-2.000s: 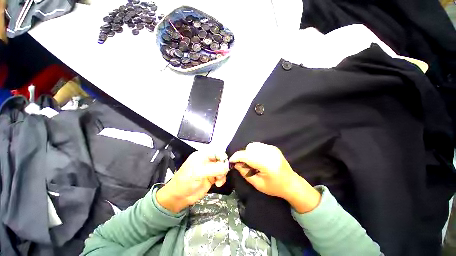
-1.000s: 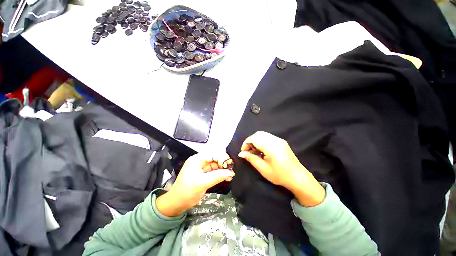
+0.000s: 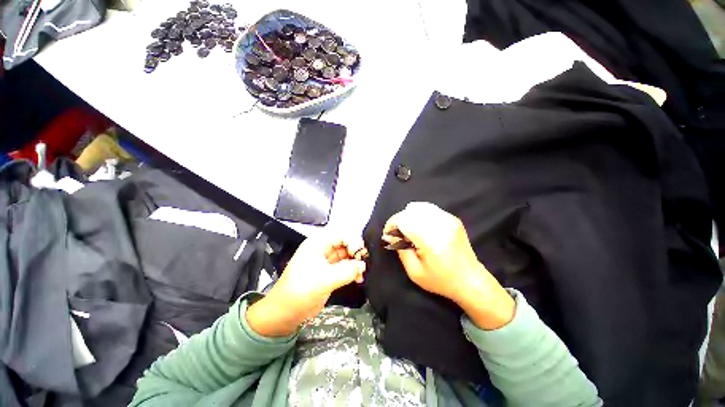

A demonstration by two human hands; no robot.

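A black jacket or coat lies over the white table and lap, its front edge running down towards my hands. Two dark buttons sit in a line along that edge. My left hand pinches the front edge at its fingertips; a small dark button seems to be between them, partly hidden. My right hand is just right of it, above the cloth, with dark slim thread snips pointing left out of its fingers. Needle and thread cannot be made out.
A blue-rimmed tub of dark buttons stands on the white table, loose buttons to its left. A black mobile phone lies left of the jacket. Dark grey garments are piled at left, other black garments at upper right.
My right hand has moved from the left fingertips to the right and slightly up, and the snips now show in its fingers. The whole view has shifted slightly.
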